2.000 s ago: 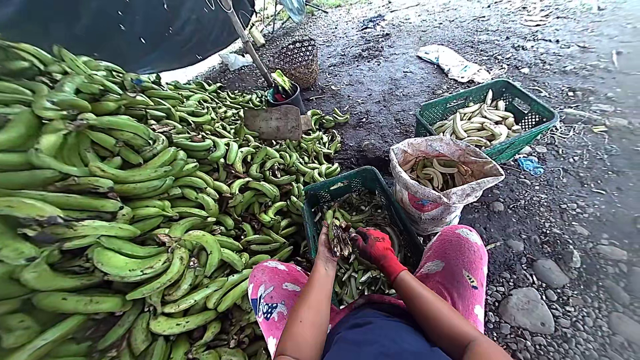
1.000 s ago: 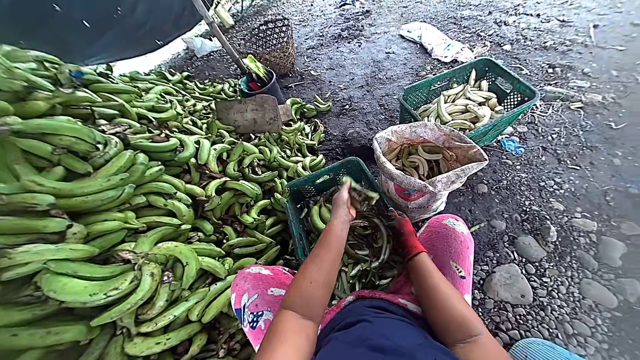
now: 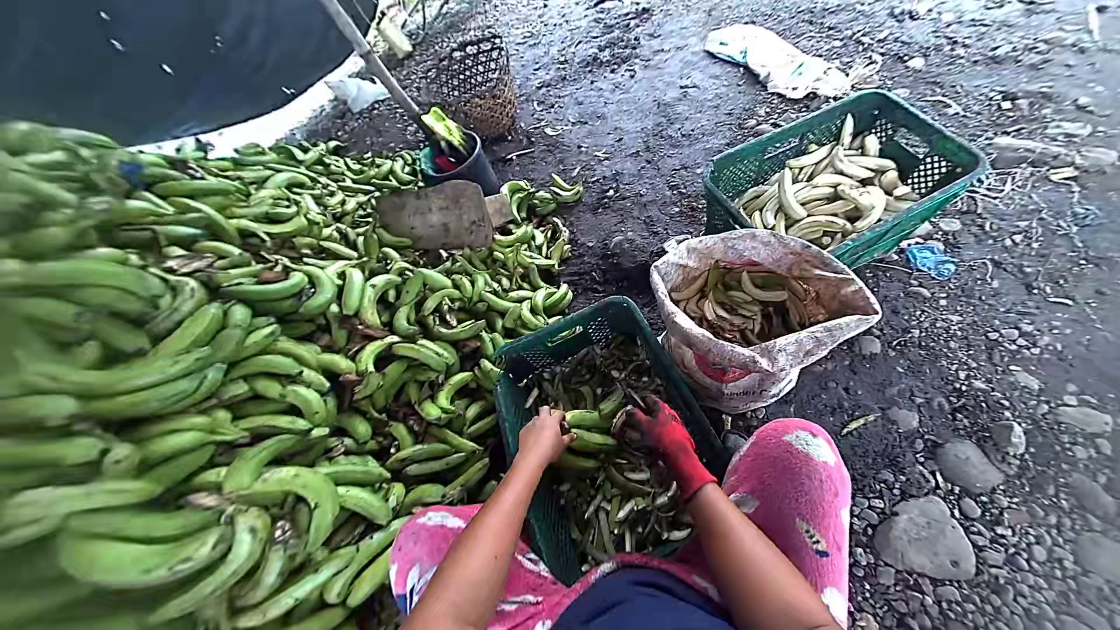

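Observation:
My bare left hand [image 3: 544, 435] grips the left end of a bunch of green plantains [image 3: 591, 430] over a green plastic crate [image 3: 619, 311] between my knees. At the bunch's right end is my right hand [image 3: 669, 442] in a red glove, its fingers curled at the dark stem end; whether it grips is partly hidden. Beneath both hands, peels and scraps [image 3: 612, 512] fill the crate. Just beyond it on the right, a woven sack [image 3: 744, 385] holds peel-like pieces. Peeled plantains [image 3: 822, 192] lie in a second green crate [image 3: 901, 227].
A large heap of green plantains [image 3: 262, 394] covers the left side. On it rests a shovel blade [image 3: 435, 216], beside a dark bucket [image 3: 472, 166] and a woven basket [image 3: 479, 87]. A white sack [image 3: 779, 61] and stones [image 3: 926, 538] lie on the ground.
My left hand has come down from the crate's far side and now holds a green bunch. My right hand has moved from the crate's right edge to the bunch. The view has shifted.

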